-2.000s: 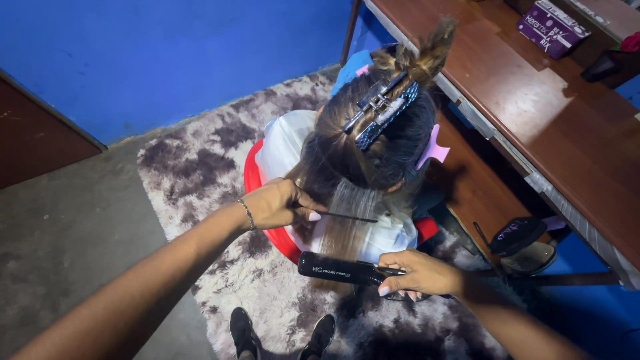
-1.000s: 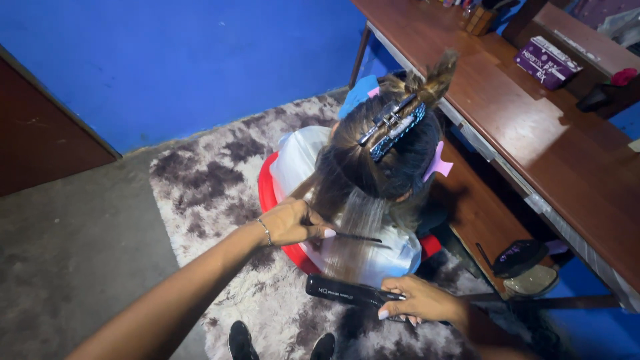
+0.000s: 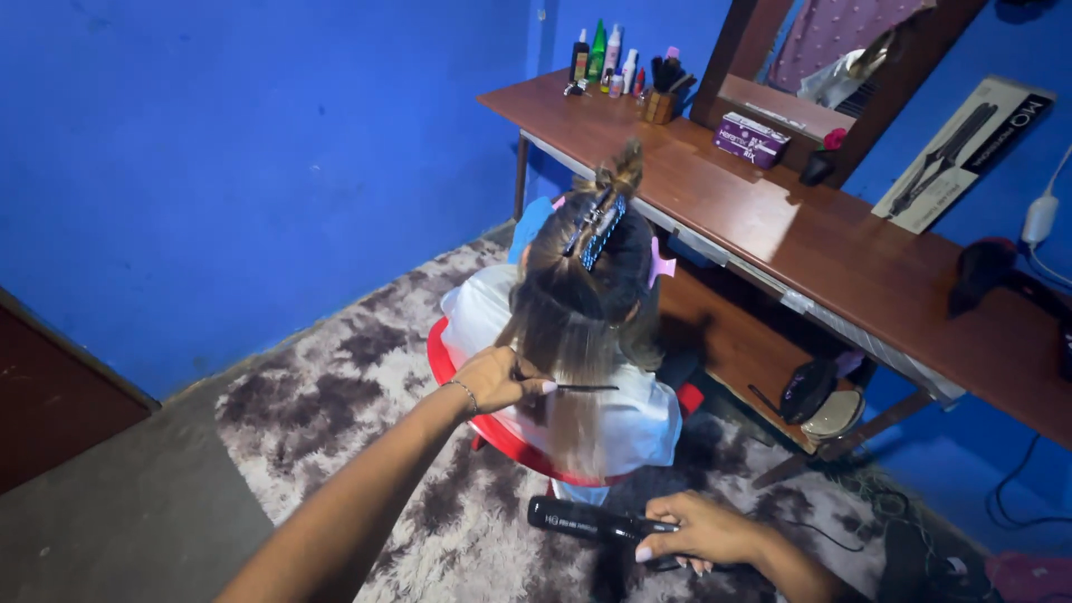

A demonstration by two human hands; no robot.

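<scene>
A seated person (image 3: pixel 586 301) faces away, with the top hair gathered up in a dark hair clip (image 3: pixel 599 230) with blue parts and a pink clip (image 3: pixel 661 263) at the right side. My left hand (image 3: pixel 500 381) holds a thin dark comb (image 3: pixel 589 388) across a straight, lighter section of hair (image 3: pixel 578 431) at the back. My right hand (image 3: pixel 699 529) grips a black hair straightener (image 3: pixel 578 517), just below the ends of that section and apart from it. A white cape (image 3: pixel 481 322) covers the person's shoulders.
A red chair (image 3: pixel 511 452) stands on a mottled shaggy rug (image 3: pixel 335 368). The wooden dressing table (image 3: pixel 846 260) at the right bears bottles (image 3: pixel 597 52), a purple box (image 3: pixel 751 140), a straightener box (image 3: pixel 963 155) and a dark hair dryer (image 3: pixel 984 268). Cables (image 3: pixel 904 511) lie at the lower right.
The straightener in my right hand has moved down, from across the hair to below its ends. My left hand still holds the comb at the hair. The view has swung to the right.
</scene>
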